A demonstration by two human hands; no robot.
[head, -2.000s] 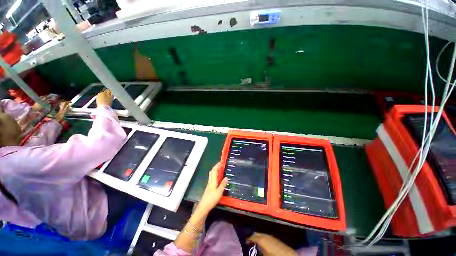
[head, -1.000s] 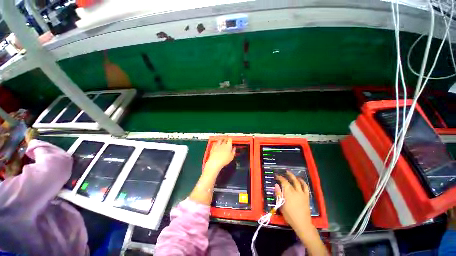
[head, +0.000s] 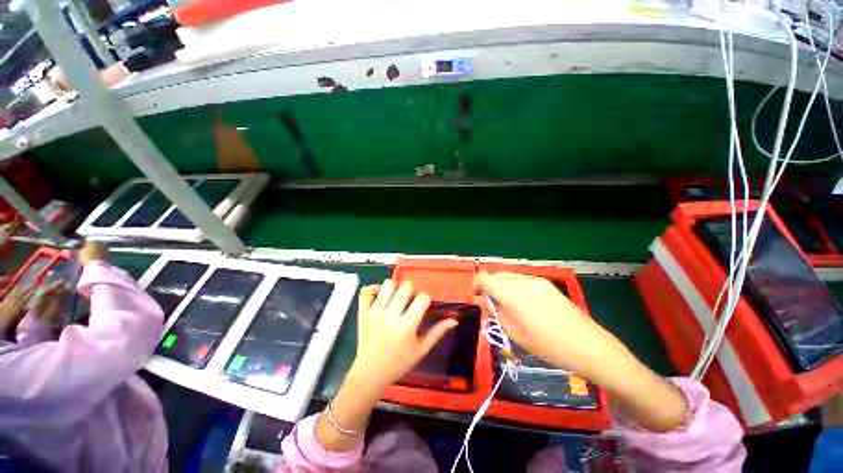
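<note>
A red foam tray (head: 545, 412) with two slots lies in front of me. A dark tablet (head: 453, 346) in its left slot shows a small red square; its upper end sits lower than the slot's top. A second tablet (head: 555, 386) in the right slot shows an orange square and is mostly covered by my right hand. My left hand (head: 393, 333) lies with spread fingers on the left tablet's left side. My right hand (head: 522, 305) pinches the end of a white cable (head: 497, 334) near the left tablet's upper right corner; the plug is too small to make out.
A white tray (head: 344, 323) with three tablets lies left, another white tray (head: 242, 217) behind it. A stack of red trays (head: 679, 314) with a tablet on top stands right, white cords (head: 737, 249) hanging before it. A neighbour in pink (head: 102, 369) sits left. A slanted post (head: 139, 139) crosses the left.
My right hand has moved from the right tablet's screen up to the tray's middle with the cable. The left tablet has shifted down in its slot. Both screens have changed.
</note>
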